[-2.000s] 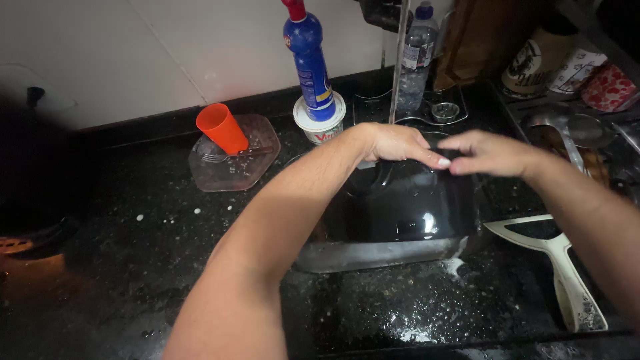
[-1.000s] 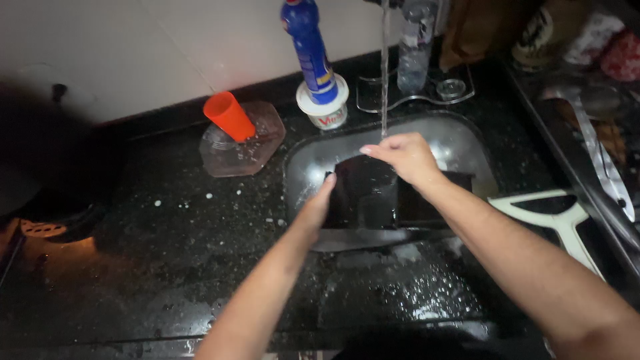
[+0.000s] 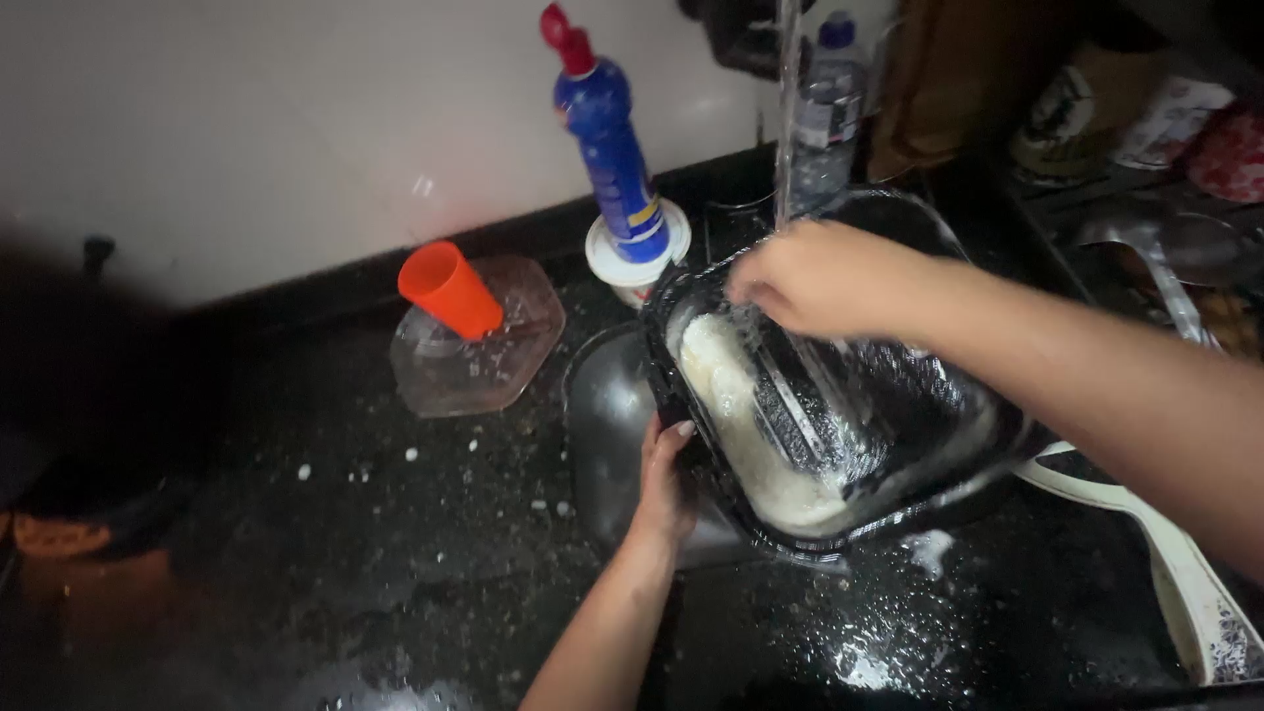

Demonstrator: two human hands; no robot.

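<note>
A black rectangular baking pan [image 3: 869, 395] is tilted over the metal sink [image 3: 612, 444], its inside facing up with white foam along the left and near sides. Water from above runs into it. My left hand [image 3: 667, 479] grips the pan's left edge, thumb up and fingers hidden beneath. Above the pan's far left part is my right hand [image 3: 820, 281], fingers curled beside the stream; whether it holds anything cannot be told.
An orange plastic cup [image 3: 454, 291] lies tilted on a clear plastic lid [image 3: 484, 370]. Behind the sink, a blue squeeze bottle [image 3: 617, 158] stands on a white-lidded tub [image 3: 642, 286], near a clear bottle [image 3: 828, 118]. A white-framed object [image 3: 1170, 553] lies right; utensils [image 3: 1165, 267] lie behind it.
The pan, earlier with its dark outside showing, now has its foamy inside turned up and sits higher over the sink. My left hand has shifted to its left edge.
</note>
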